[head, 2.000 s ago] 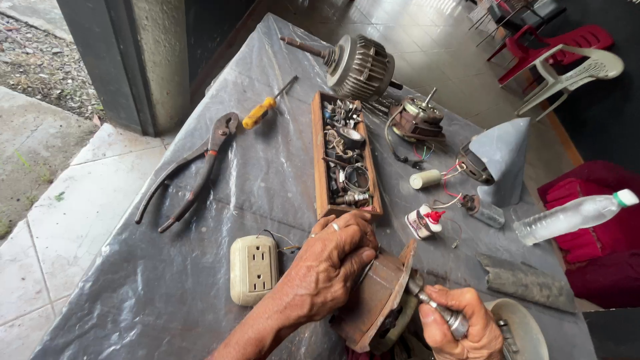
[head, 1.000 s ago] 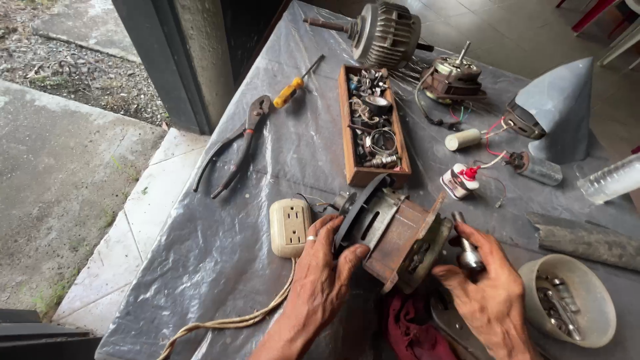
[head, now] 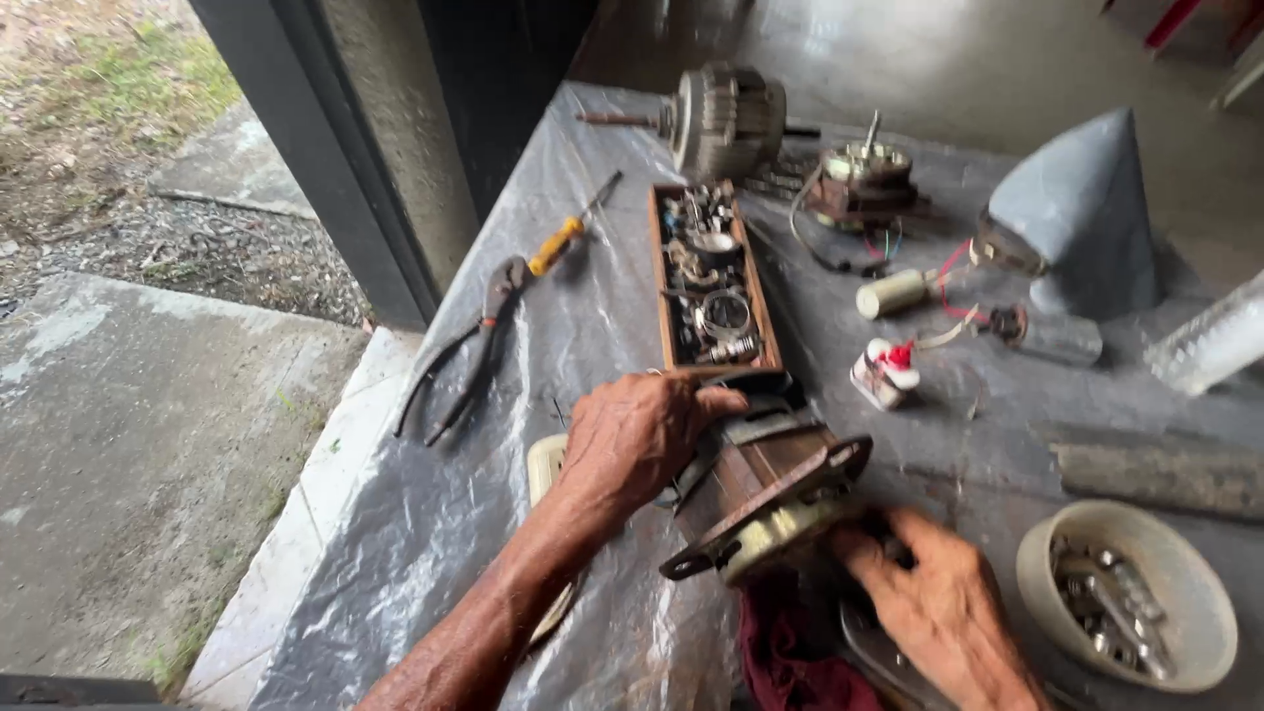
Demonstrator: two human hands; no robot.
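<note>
An electric motor (head: 755, 474) with a rusty core and a flat slotted mounting bracket is tilted above the plastic-covered table. My left hand (head: 642, 430) is closed around its far end, thumb over the dark rim. At the near end my right hand (head: 923, 583) is bent against the brass-coloured end cover; its fingertips are partly hidden, and whether it holds a tool cannot be told. A dark red cloth (head: 790, 652) lies below the motor. A beige outlet box (head: 545, 464) is partly covered by my left forearm.
A wooden box of small parts (head: 765, 326) stands beyond the motor. Pliers (head: 484, 341) and a yellow-handled screwdriver (head: 558, 247) lie left. A bowl of sockets (head: 1032, 583) and a red-capped bottle (head: 884, 375) are right. A finned motor (head: 726, 118) sits at the back.
My left hand has moved from the motor's near left side to over its far end. The motor's bracket now faces more toward me. The shiny socket tool seen earlier in my right hand no longer shows.
</note>
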